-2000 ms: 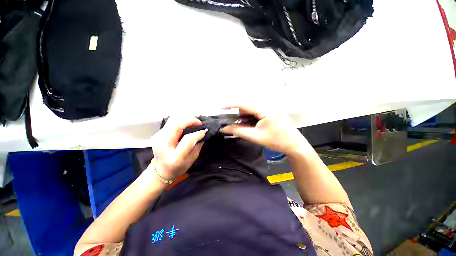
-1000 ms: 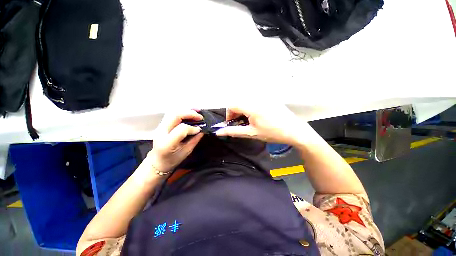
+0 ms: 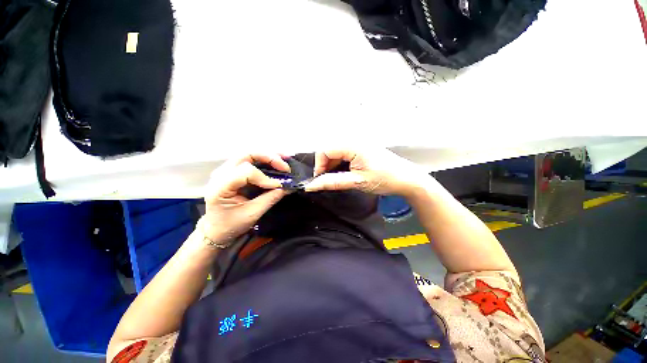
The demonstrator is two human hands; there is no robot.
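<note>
A black fabric piece [image 3: 302,167] is bunched at the table's front edge, between my hands and over my lap. My left hand [image 3: 245,191] pinches it from the left with thumb and fingertips. My right hand [image 3: 358,171] pinches it from the right, its fingertips close to the left ones. A small shiny spot shows on the fabric between the fingertips. Whether my right hand also holds a tool cannot be told.
A black zippered bag panel [image 3: 113,78] with a small pale label lies on the white table [image 3: 269,85] at left, beside more black pieces [image 3: 21,85]. A black heap with zippers [image 3: 454,32] lies upper right. Blue bins [image 3: 71,276] stand below the table.
Both hands stay at the table edge on the black fabric. The bright metal seen at the right fingertips one second ago is now mostly hidden, and the fingertips are closer together.
</note>
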